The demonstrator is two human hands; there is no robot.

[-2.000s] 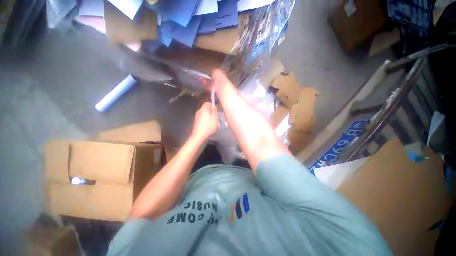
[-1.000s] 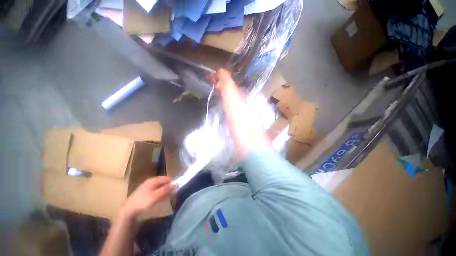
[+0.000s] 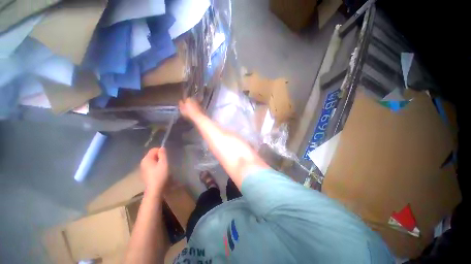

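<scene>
My left hand (image 3: 155,167) is closed on the lower end of a narrow, twisted strip of clear plastic film (image 3: 169,131). The strip runs up to my right hand (image 3: 190,109), which grips film at the lower edge of the wrapped pile. The pile shows blue card sheets (image 3: 116,51), white sheets and brown cardboard (image 3: 165,72) fanned out at the upper left. Shiny stretch wrap (image 3: 206,51) hangs down its right side. More crinkled film (image 3: 232,116) lies loose to the right of my right forearm. My right fingers are partly blurred.
An open carton (image 3: 98,232) stands at lower left, near a pale rolled tube (image 3: 90,156). Cardboard scraps (image 3: 273,95) lie right of the pile. The tailgate with a blue licence plate (image 3: 323,124) and a large cardboard sheet (image 3: 387,170) are at right.
The view has shifted, bringing the pile lower and further left. My left hand has moved up from beside the carton, closer to my right hand. My right hand remains at the pile's lower edge.
</scene>
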